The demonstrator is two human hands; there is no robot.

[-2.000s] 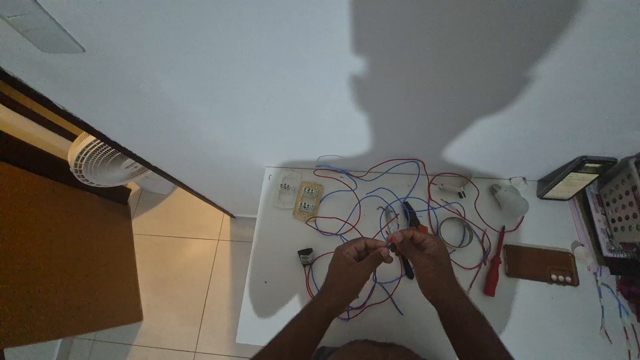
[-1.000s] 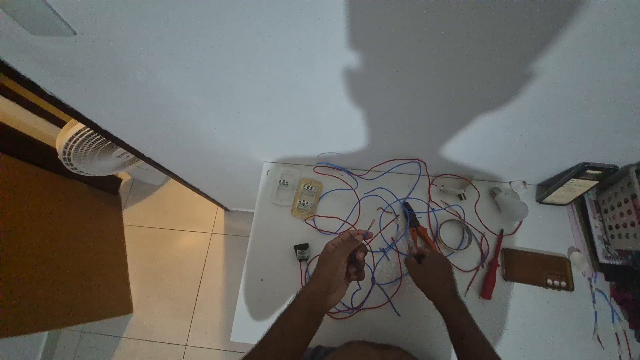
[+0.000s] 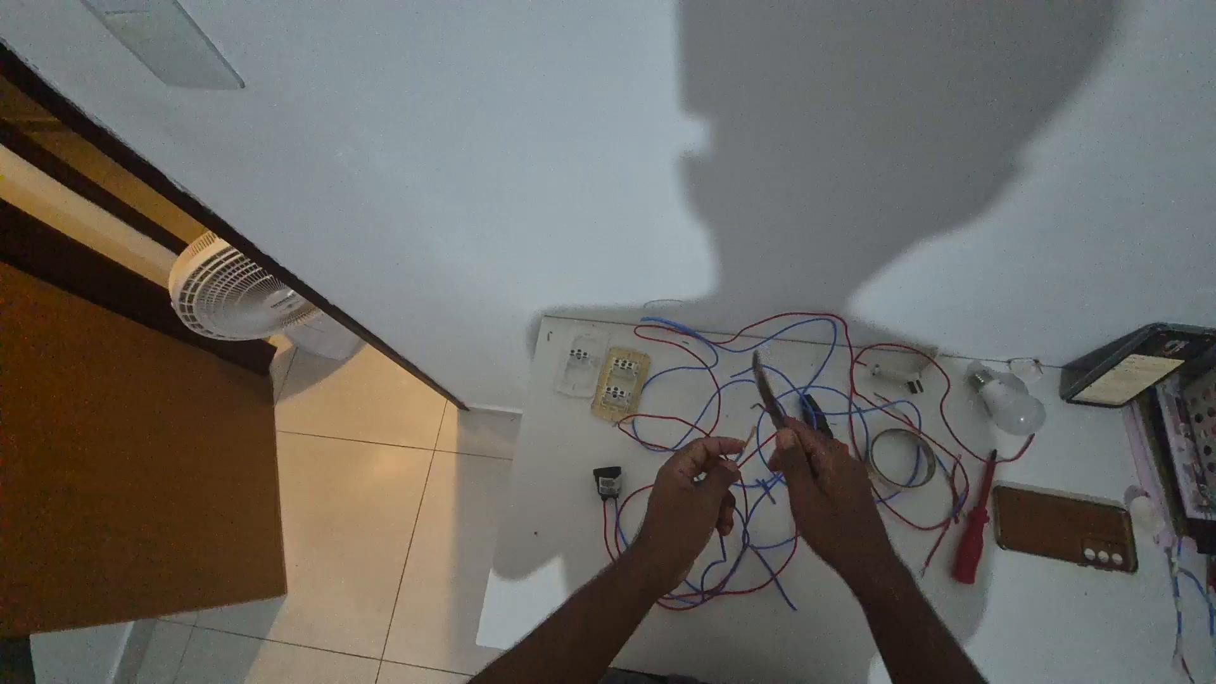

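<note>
My left hand (image 3: pixel 692 494) pinches the end of a thin wire (image 3: pixel 749 445) between thumb and fingertips, its tip pale. Close beside it, my right hand (image 3: pixel 825 484) is closed on a knife (image 3: pixel 766 388), the dark blade pointing up and away. Pliers (image 3: pixel 815 416) lie just beyond the right hand. Red wires (image 3: pixel 714 380) and blue wires (image 3: pixel 860 410) are tangled over the white table around both hands. A small black electrical module (image 3: pixel 608 483) with wires attached rests left of my left hand. A roll of tape (image 3: pixel 902 459) lies right of my right hand.
Two socket or switch frames, one yellowish (image 3: pixel 622 384) and one clear (image 3: pixel 580 367), lie at the back left. On the right are a light bulb (image 3: pixel 1013 403), a red screwdriver (image 3: pixel 973 534), a brown phone (image 3: pixel 1064 527) and a work lamp (image 3: pixel 1135 365). A wall rises behind the table.
The pliers that my right hand held a second ago now lie on the table, and a knife is in that hand. My left hand has stayed near the middle of the wires.
</note>
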